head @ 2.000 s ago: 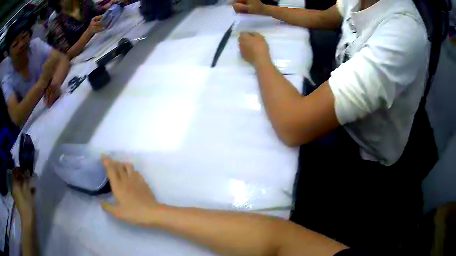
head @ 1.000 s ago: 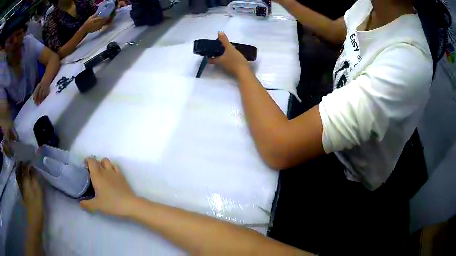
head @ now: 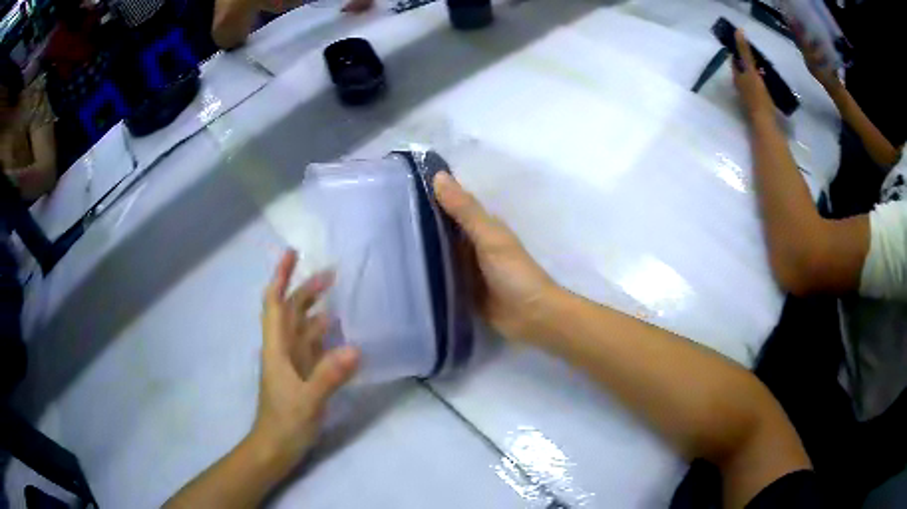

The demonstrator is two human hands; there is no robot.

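Note:
A closed unit [head: 373, 268] is in front of me, lying on its side or tilted, with its frosted translucent upper to the left and its black base [head: 448, 268] to the right. My right hand [head: 502, 263] grips the black base side, thumb near its far end. My left hand [head: 298, 348] is by the lower left of the translucent upper, fingers spread and slightly blurred; whether its thumb touches the shell is hard to tell. Whether the unit rests on the table is unclear.
A white sheet-covered table [head: 557, 129] has a black open shell [head: 354, 70] beyond the unit and a black cup [head: 469, 12] at the far edge. At right, a neighbour's hand [head: 753, 80] is on a black base [head: 758, 68]. Other people sit at upper left.
The view has swung left. The unit, earlier at the table's left part by my right hand, is now central and turned with its base to the right. My left hand is now open beside it.

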